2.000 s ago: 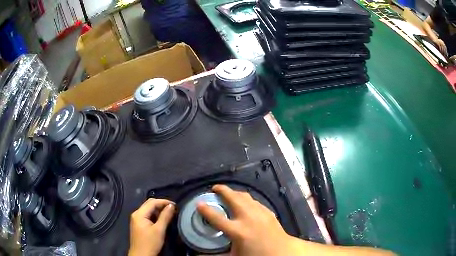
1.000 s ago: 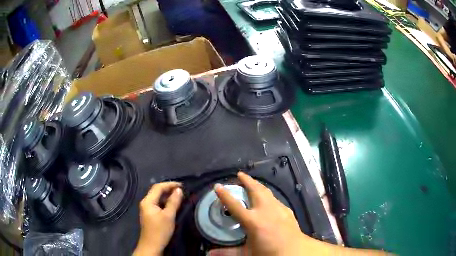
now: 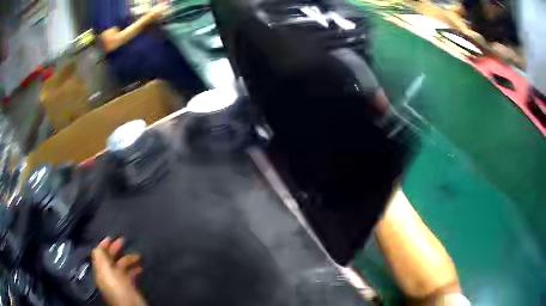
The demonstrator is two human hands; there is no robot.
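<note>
A large black front panel [image 3: 335, 143], strongly blurred, is raised and tilted over the edge between the mat and the green bench. My right hand [image 3: 381, 103] holds it from the far side; only a fingertip shows at its right edge, and my forearm comes up from below. A driver on the panel cannot be made out. My left hand [image 3: 117, 269] is at the lower left above the black mat [image 3: 197, 239], empty, with its fingers apart and slightly curled.
Blurred loose drivers stand at the back [image 3: 218, 119] and left of the mat. An open cardboard box [image 3: 102, 122] is behind them. The green bench [image 3: 473, 197] runs along the right, with stacked panels [image 3: 323, 24] behind the raised one. Other people's arms [image 3: 135, 27] show at the top left and top right.
The panel has left the mat and been raised to the right by my right hand. My left hand has moved left, away from the driver. The view has shifted and blurred.
</note>
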